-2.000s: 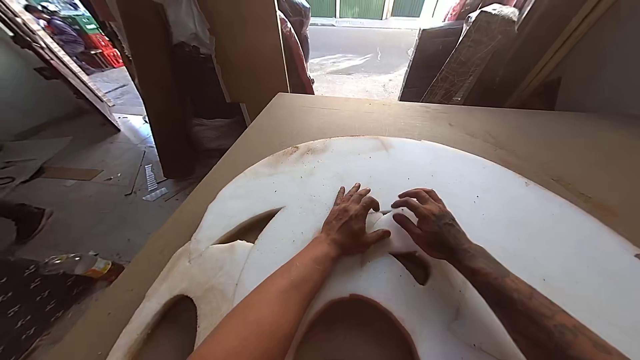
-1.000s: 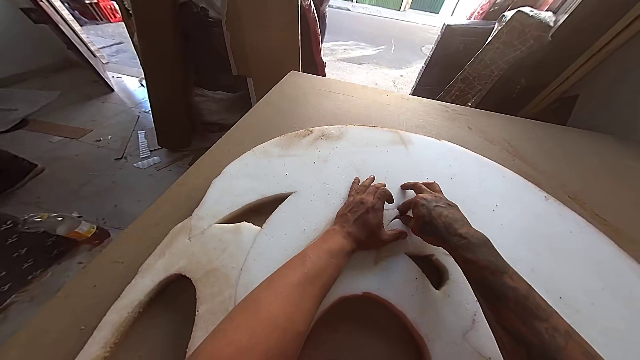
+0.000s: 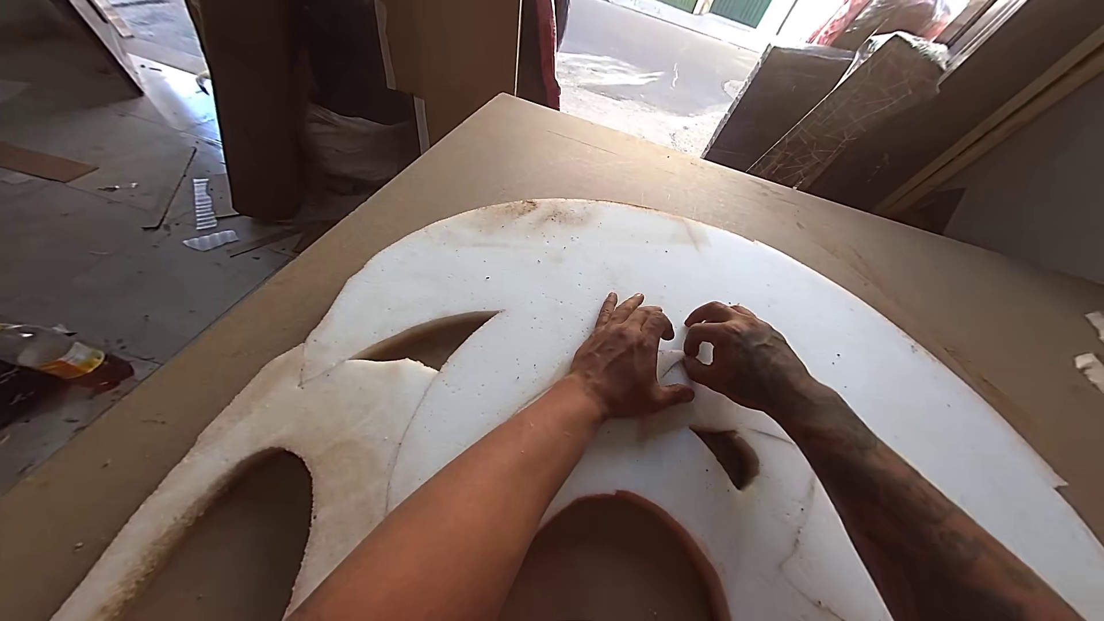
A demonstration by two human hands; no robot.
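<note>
A large white foam sheet (image 3: 535, 285) with a curved outer edge and cut-out holes lies on a brown board-topped table (image 3: 483, 164). My left hand (image 3: 625, 358) rests palm down on the foam near the middle, its fingers spread. Just to its right, my right hand (image 3: 737, 354) is bent over the foam with thumb and forefinger tips close together at a thin line or seam. Whether something small is between those fingertips cannot be told. Below the hands are a small curved slot (image 3: 731, 457) and a larger rounded hole (image 3: 617, 561).
Wrapped panels (image 3: 849, 103) lean beyond the table's far right edge. Tall brown boards (image 3: 457, 60) stand beyond the far left edge. On the floor at the left lie a plastic bottle (image 3: 73, 358) with amber liquid and flat scraps (image 3: 203, 204). White bits (image 3: 1088, 369) sit at the table's right edge.
Two seconds ago my right hand was more open and raised over the foam; its fingertips have since drawn together, close beside my left hand. My left hand stays on the foam.
</note>
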